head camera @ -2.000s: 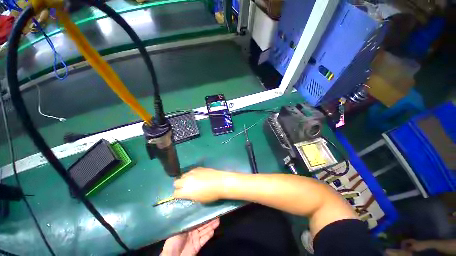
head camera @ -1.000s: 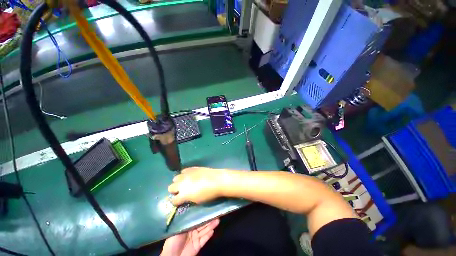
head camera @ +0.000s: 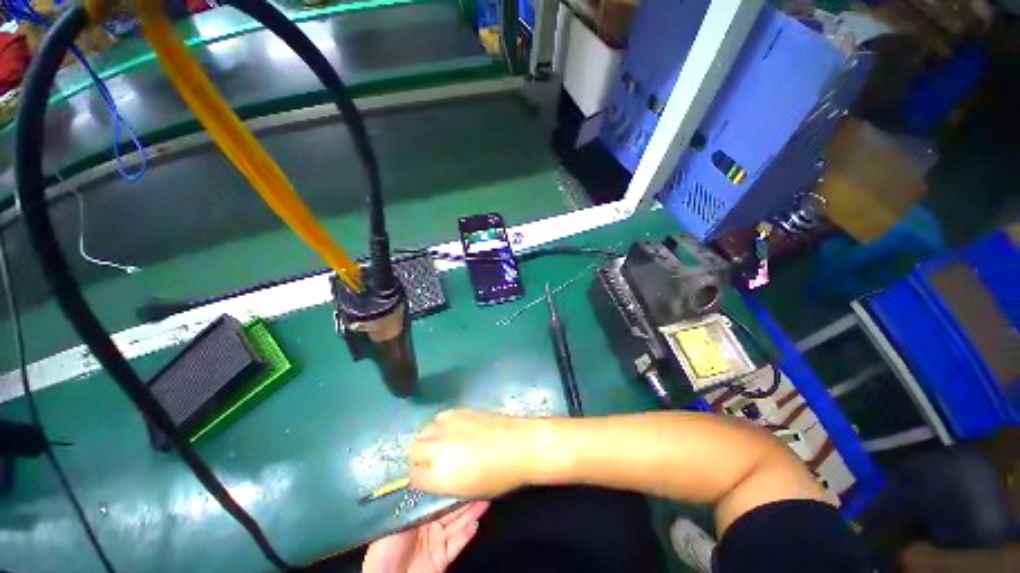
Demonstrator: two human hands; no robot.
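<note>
My right hand is closed at the bench's front edge, with a thin yellow-tipped tool sticking out to its left. The fingertips are hidden under the hand. My left hand is palm up just below the bench edge, fingers apart, with no object visible in it; my right hand covers part of the view of it. Tiny silvery specks lie on the green mat beside my right hand. The dark electric screwdriver hangs from an orange-yellow strap, above and left of my right hand, untouched.
A black ribbed block on green lies left. A dotted tray is behind the driver, with a lit phone beside it. A pen-like tool and a soldering stand are right. A black cord loops at left.
My right hand has moved down and right, away from the driver and towards the bench edge. The yellow-tipped tool first swung steep, then back to nearly flat. The driver has swung slightly right.
</note>
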